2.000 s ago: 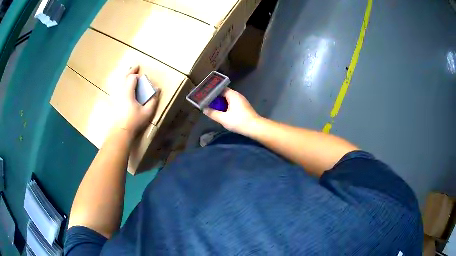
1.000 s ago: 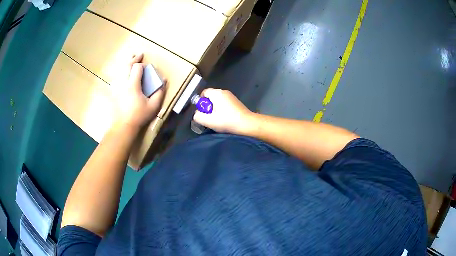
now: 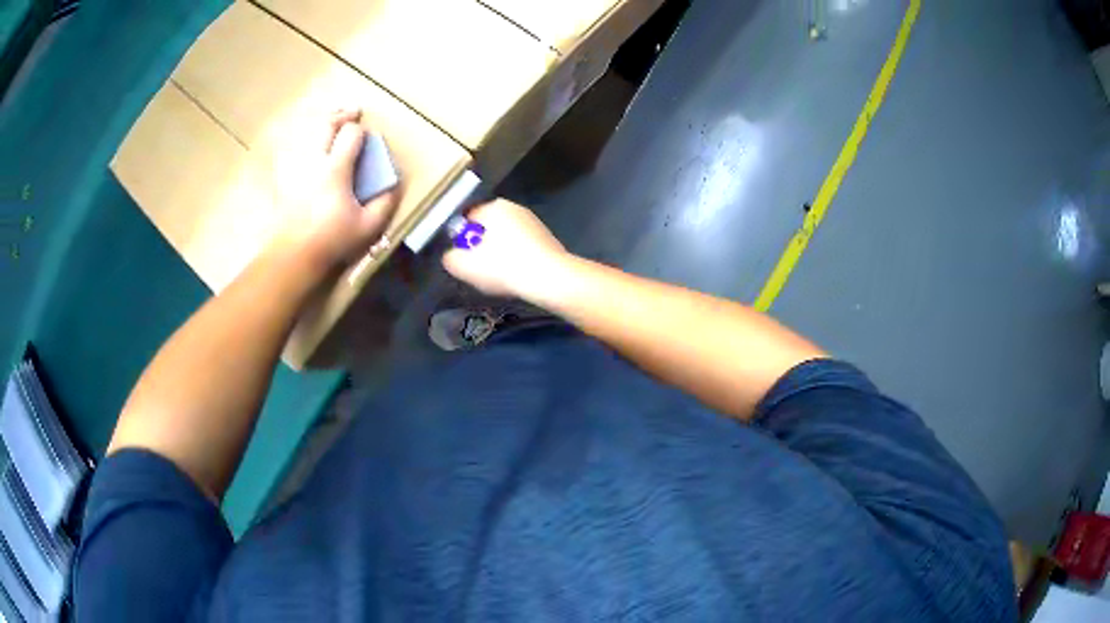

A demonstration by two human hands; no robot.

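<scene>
My right hand (image 3: 509,250) grips the purple knob of the hand stamp (image 3: 442,211). The stamp's pale plate is against or very close to the near side face of a brown carton (image 3: 408,128); contact cannot be told for certain. Its printing face is hidden. My left hand (image 3: 323,195) rests on the carton's top and holds a small grey ink pad (image 3: 376,168). More cartons (image 3: 377,49) stand side by side behind it on the green bench.
Grey slatted trays (image 3: 39,456) lie on the green bench (image 3: 122,298) at lower left. A shoe (image 3: 460,326) shows below the stamp. A yellow line (image 3: 840,170) crosses the grey floor. A red object (image 3: 1082,548) is at lower right.
Since two seconds ago, my right hand has turned the stamp from face up to facing the carton side and moved it there. My left hand still holds the pad. The view has shifted.
</scene>
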